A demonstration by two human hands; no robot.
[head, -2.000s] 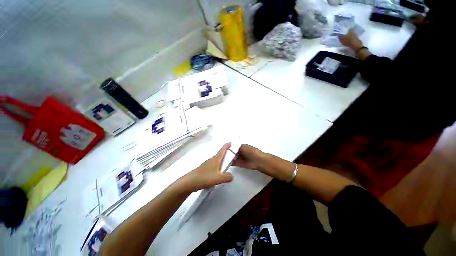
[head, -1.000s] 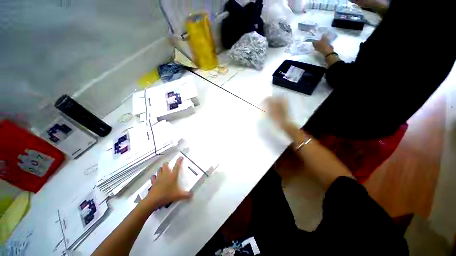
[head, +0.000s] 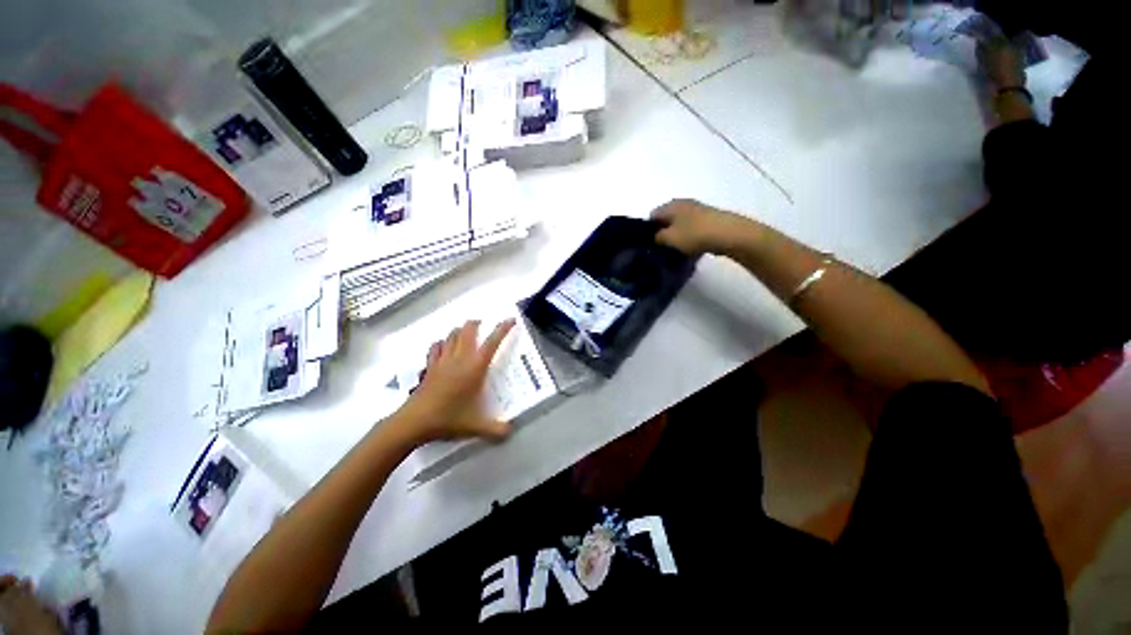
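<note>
A white printed carton sleeve (head: 522, 372), opened into a tube, lies on the table in front of me. My left hand (head: 456, 387) rests on top of it with thumb and fingers spread over its sides. A black inner tray (head: 610, 293) with a white printed card (head: 588, 301) in it is at the sleeve's right end, its near end at the sleeve's opening. My right hand (head: 696, 232) grips the tray's far right end. Whether the tray's edge is inside the sleeve, I cannot tell.
Stacks of flat sleeves (head: 409, 236) lie beyond my left hand. A finished box (head: 213, 485) is at the lower left. A red bag (head: 143, 186) and a black cylinder (head: 303, 106) stand by the wall. Another person's hand (head: 1002, 65) is at the upper right.
The sleeve, earlier narrow between both hands, is now opened under my left hand. My right hand reached right and now holds a black tray at the sleeve's end.
</note>
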